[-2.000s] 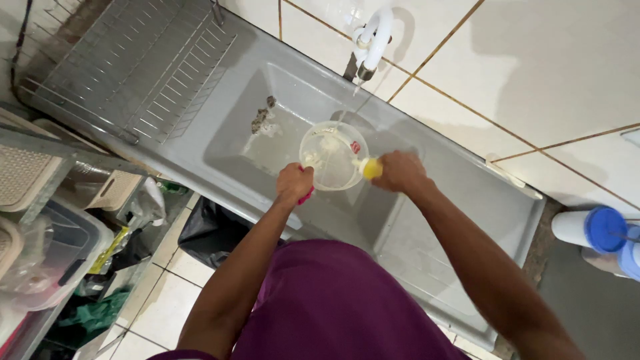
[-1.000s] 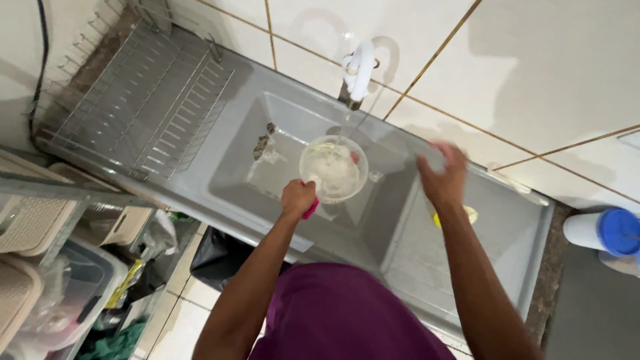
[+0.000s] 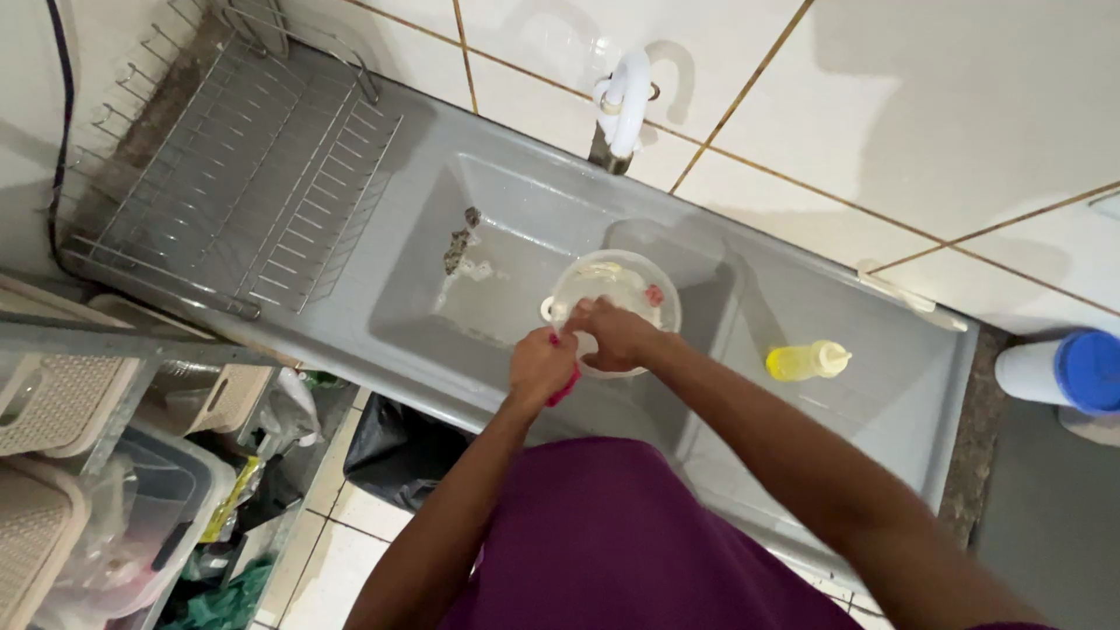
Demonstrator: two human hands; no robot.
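A translucent round plastic bowl (image 3: 619,273) with cloudy, whitish contents and a small reddish piece sits over the right half of the grey sink basin (image 3: 420,262). Closed on a pink item (image 3: 564,389), mostly hidden by the fingers, my left hand (image 3: 541,363) is at the bowl's lower left rim. My right hand (image 3: 612,337) reaches over the bowl with bent fingers, close against my left hand; whether it grips anything cannot be told. On the drainboard to the right lies a squeeze bottle with yellow liquid (image 3: 805,360).
Behind the basin stands a white faucet (image 3: 626,105). A wire dish rack (image 3: 254,184) occupies the left counter. Dark scraps (image 3: 457,249) lie in the basin. Lower left are shelves with plastic bins (image 3: 166,525) and a black bag (image 3: 407,451). A blue-lidded container (image 3: 1063,372) is at the right.
My right hand held the yellow bottle beside the bowl, then was apart from it over the drainboard, and is now at the bowl by my left hand. The bottle now rests on the drainboard.
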